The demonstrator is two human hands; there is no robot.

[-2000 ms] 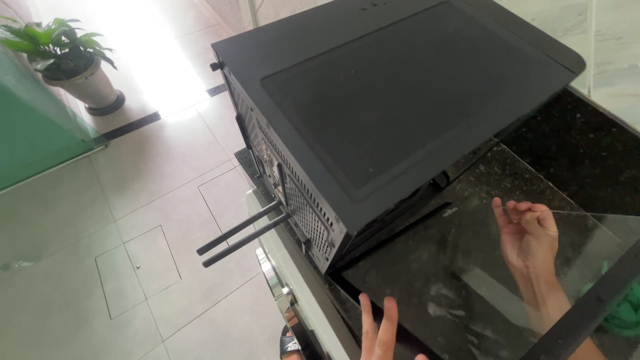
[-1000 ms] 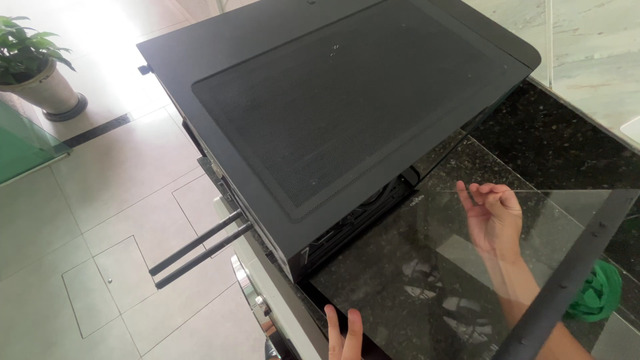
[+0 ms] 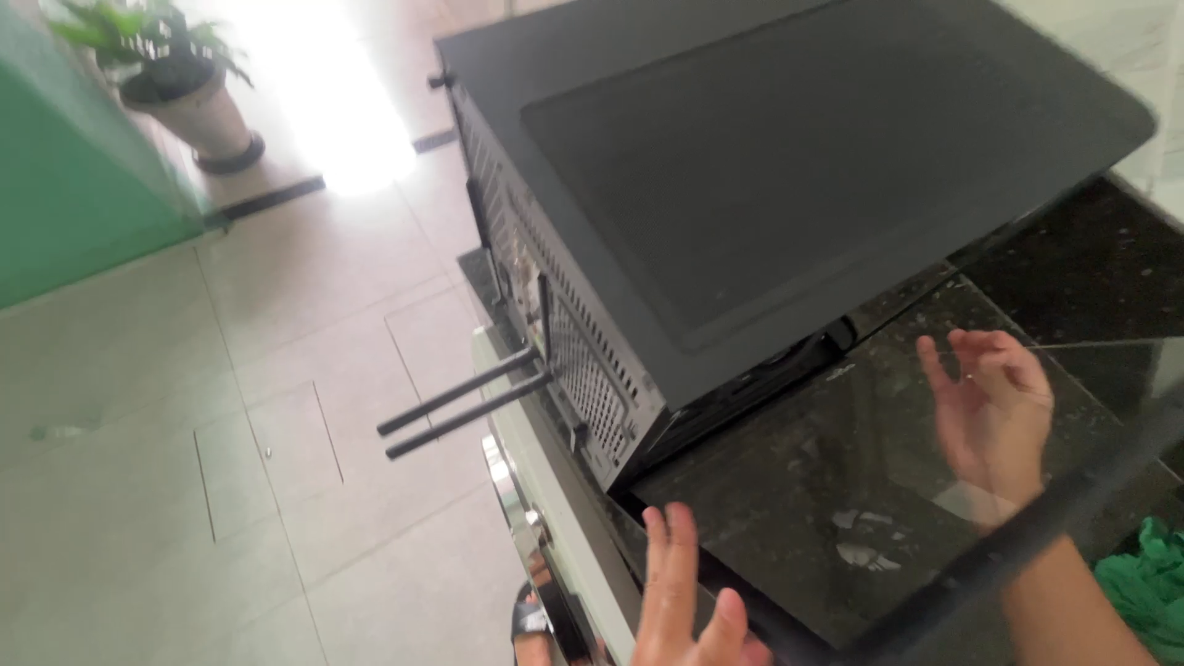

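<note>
A tinted glass side panel [image 3: 786, 527] with a dark strip along its near edge slants across the lower right. My right hand [image 3: 994, 416] shows through the glass, its curled fingers and thumb at the panel's far edge. At bottom centre, my left hand [image 3: 680, 592] holds the panel's left edge, two fingers extended and the thumb apart; its palm is partly out of frame. Beyond the panel, a black computer case [image 3: 786, 176] lies on its side. Two black rod antennas [image 3: 462, 402] stick out from its perforated rear.
The case rests on a dark speckled stone countertop [image 3: 1091, 268]. Green crumpled material [image 3: 1147, 587] lies at lower right. Left of the counter are a tiled floor [image 3: 370, 555], a potted plant [image 3: 199, 111] and a green panel [image 3: 65, 176]. A foot in a dark sandal [image 3: 530, 624] shows below.
The view has shifted and blurred. Both hands stay at the glass panel, with no plain change in their hold.
</note>
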